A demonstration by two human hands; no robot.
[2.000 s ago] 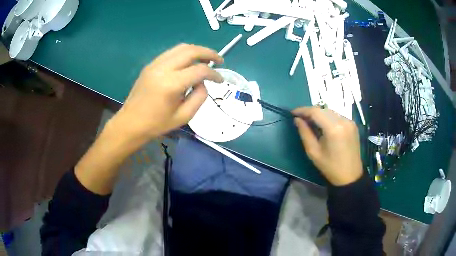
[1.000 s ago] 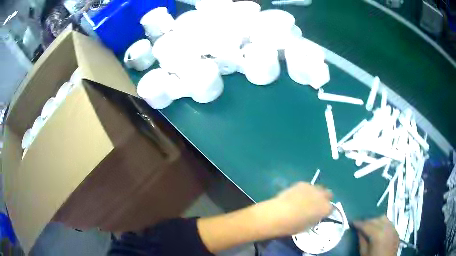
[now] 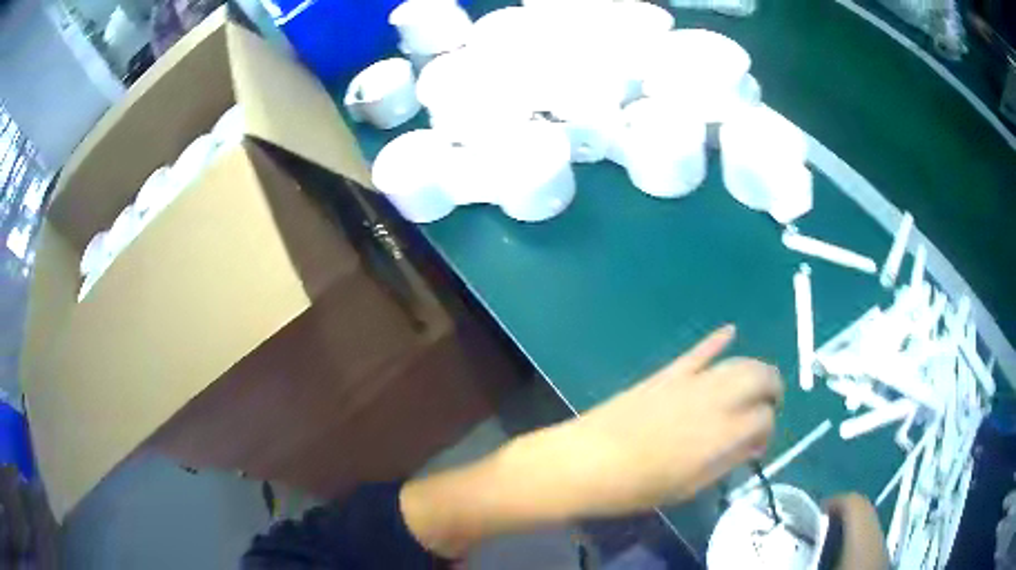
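A round white housing (image 3: 769, 540) sits at the bench's near edge, its lower part cut off by the picture's bottom edge. My left hand (image 3: 680, 434) is above and left of it, fingertips pinched on a black cord (image 3: 764, 490) that runs down into the housing. My right hand (image 3: 858, 541) is at the housing's right side, mostly cut off; a dark strip shows between them, and its grip is unclear. A white antenna stick (image 3: 798, 458) projects just behind the housing. A heap of white antenna sticks (image 3: 908, 379) lies to the right.
White housings (image 3: 535, 161) are piled at the back of the green bench (image 3: 602, 278). A large open carton (image 3: 167, 356) with white housings inside stands at left. A blue bin (image 3: 340, 39) is behind it. A pale rail (image 3: 880, 195) and green strip run along the far side.
The view has swung left, bringing in the carton and housing pile and putting the housing at the bottom edge. My left hand has risen slightly above the housing, holding the cord more upright.
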